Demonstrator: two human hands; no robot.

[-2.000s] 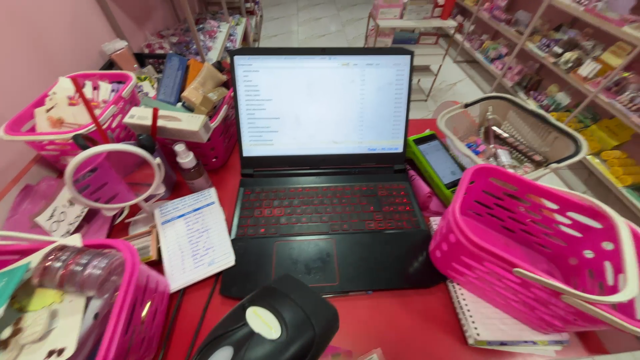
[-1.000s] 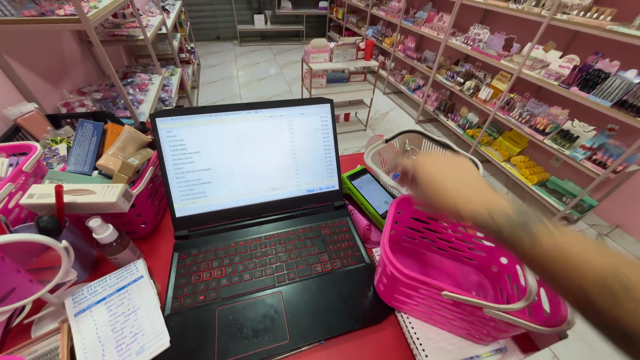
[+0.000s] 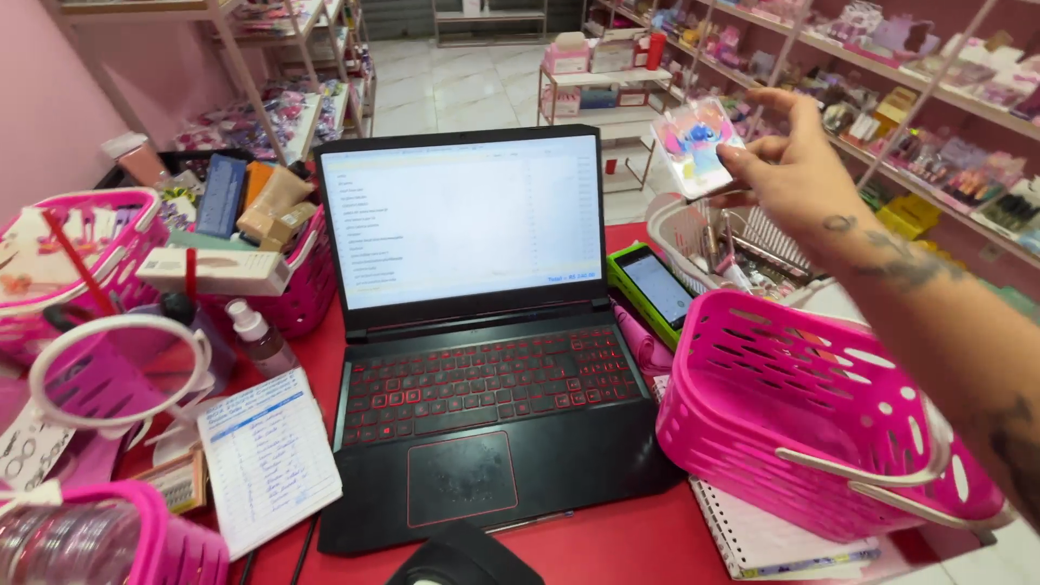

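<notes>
My right hand (image 3: 780, 158) holds a small clear packet with a blue cartoon figure (image 3: 697, 148) between thumb and fingers. It is raised over a pale basket (image 3: 666, 223) of slim cosmetic items, behind an upright pink plastic basket (image 3: 796, 406). A black laptop (image 3: 496, 471) stands open in the middle, its lit screen (image 3: 463, 219) showing a list. Beside it lies a phone in a green case or holder (image 3: 656, 284). A handwritten sheet (image 3: 268, 463) rests left of the laptop. My left hand is out of view.
Filled pink baskets (image 3: 154, 203) stand at the left, near a spray bottle (image 3: 260, 335) and a white-rimmed round mirror (image 3: 120, 321). A black device (image 3: 467, 561) is at the front edge. A spiral notebook (image 3: 756, 528) lies under the pink basket. Stocked shelves (image 3: 886, 61) line the right side.
My right hand, over the pale basket and blurred a second ago, is now higher with the packet in its fingers. Two seconds ago it was out of view.
</notes>
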